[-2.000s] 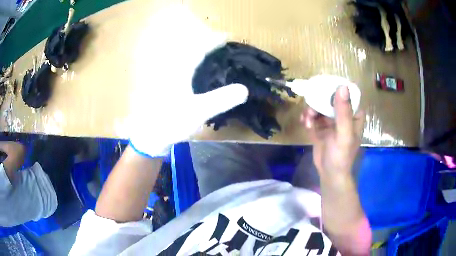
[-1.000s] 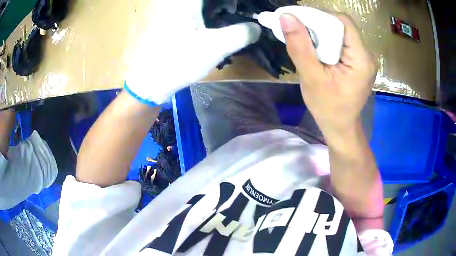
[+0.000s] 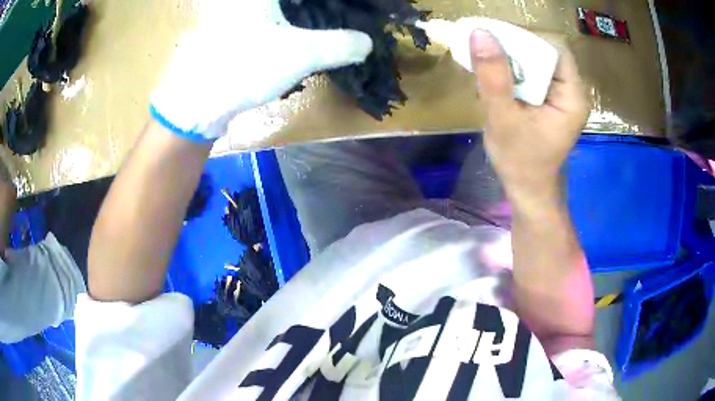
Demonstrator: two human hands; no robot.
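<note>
A ragged black feathered piece lies on the tan bench cover at the top centre, partly cut off by the picture's top edge. My left hand, in a white knitted glove with a blue cuff edge, holds it from the left, thumb over the piece; the fingers are washed out or out of frame. My bare right hand grips a white glue bottle. Its nozzle points left, at the piece's right edge; whether it touches cannot be told.
A red-and-black packet lies at the back right. Black feathered assemblies lie at the far left. Below the bench are a blue tray with black clumps, a blue tray and a blue bin. Another person's sleeve shows at left.
Since two seconds ago the view has tilted down, showing more below the bench. In the last second the bottle has moved right relative to my gloved thumb. Both hands keep their holds.
</note>
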